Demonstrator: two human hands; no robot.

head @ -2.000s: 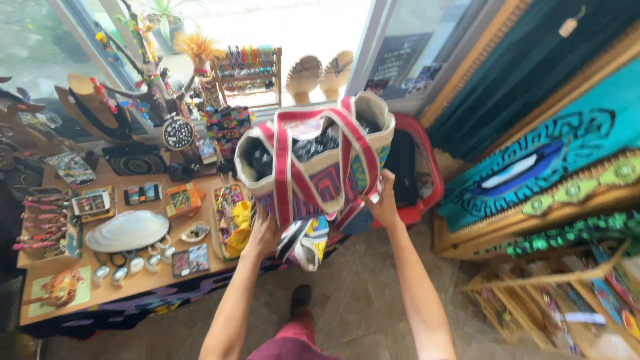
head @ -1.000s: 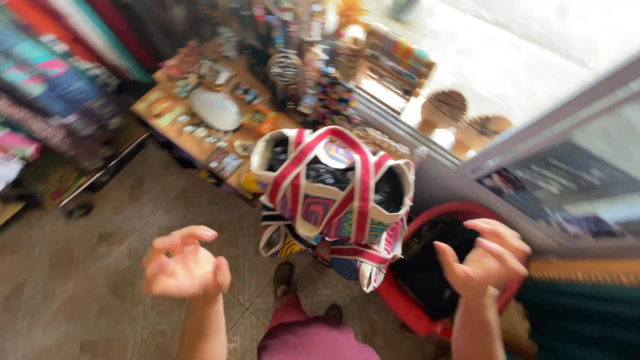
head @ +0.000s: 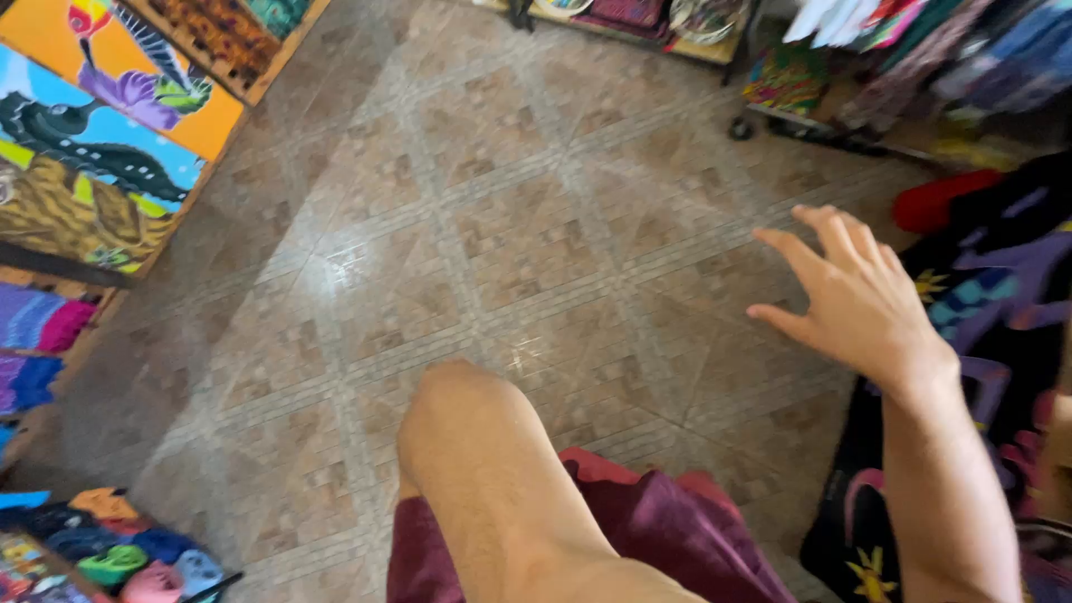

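My right hand is at the right of the head view, palm down, with its fingers apart and nothing in it. It hangs beside a black cloth with purple, blue and yellow figures. My left arm rises from the lower middle and is sharply bent. A rounded bend, which looks like the elbow, points forward, and the left hand does not show. Maroon clothing lies below the arm. The striped-handled bag is not in view.
Painted panels stand at the upper left. Folded textiles and a pile of colourful items are below them. A wheeled clothes rack and a low display table edge the tiled floor. Something red is near my right hand.
The view has swung away from the window and display table. My hands held the bag, then were apart from it. My left hand and the bag have left the view.
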